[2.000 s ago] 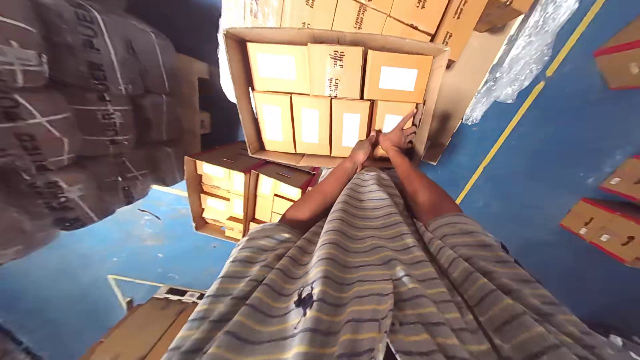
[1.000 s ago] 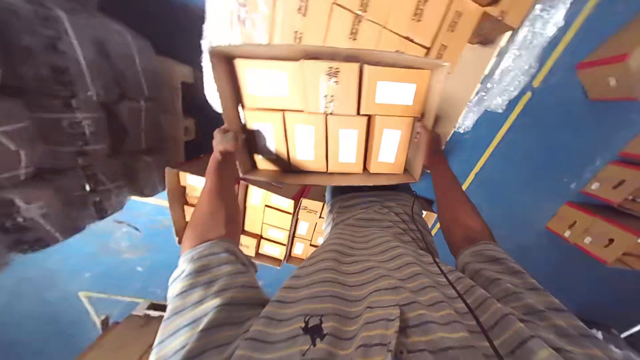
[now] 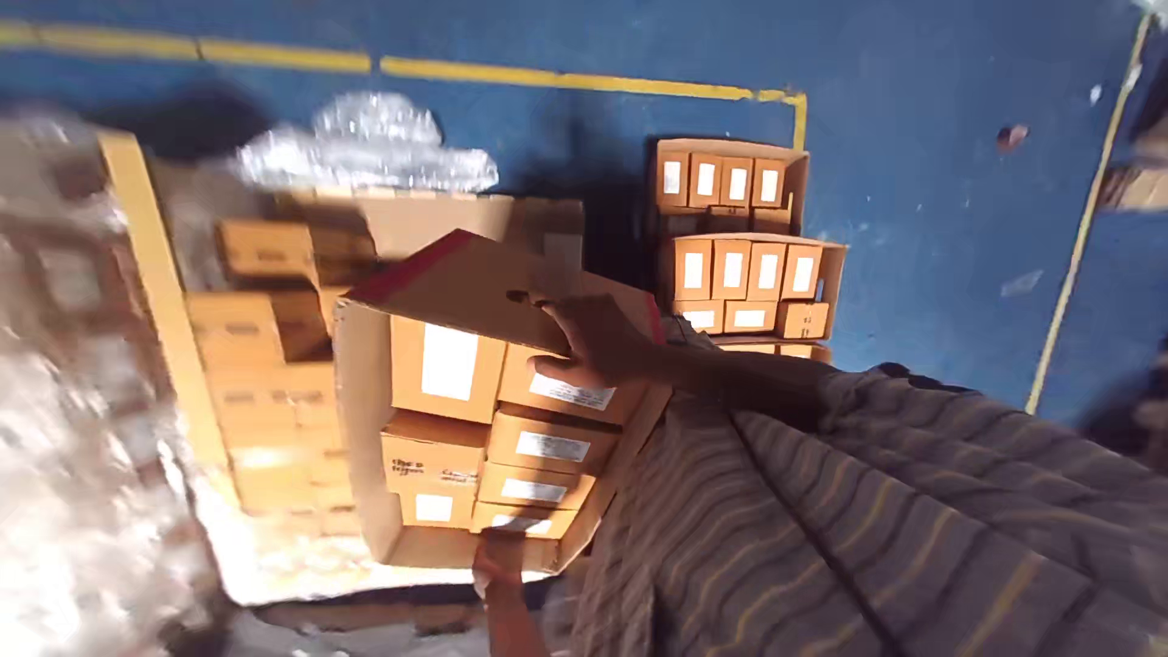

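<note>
An open cardboard carton point(image 3: 365, 429) with red edge bands, packed with several small labelled boxes point(image 3: 447, 365), is tilted in front of my striped shirt. My right hand point(image 3: 598, 342) is on its upper side wall, by a hand hole, with fingers spread along the board and the thumb near the boxes inside. At the lower wall my left hand point(image 3: 499, 558) grips the carton's edge; its fingertips are partly hidden in shadow.
Stacked small boxes point(image 3: 260, 401) stand left of and behind the carton, near clear plastic wrap point(image 3: 374, 151). Open cartons of small boxes point(image 3: 753, 239) stand on the blue floor beyond my right arm. A yellow line point(image 3: 566, 80) crosses the floor.
The view has turned strongly. Two seconds ago both hands were together at the carton's near right corner; one second ago they held its opposite sides. Now the carton is tilted between them.
</note>
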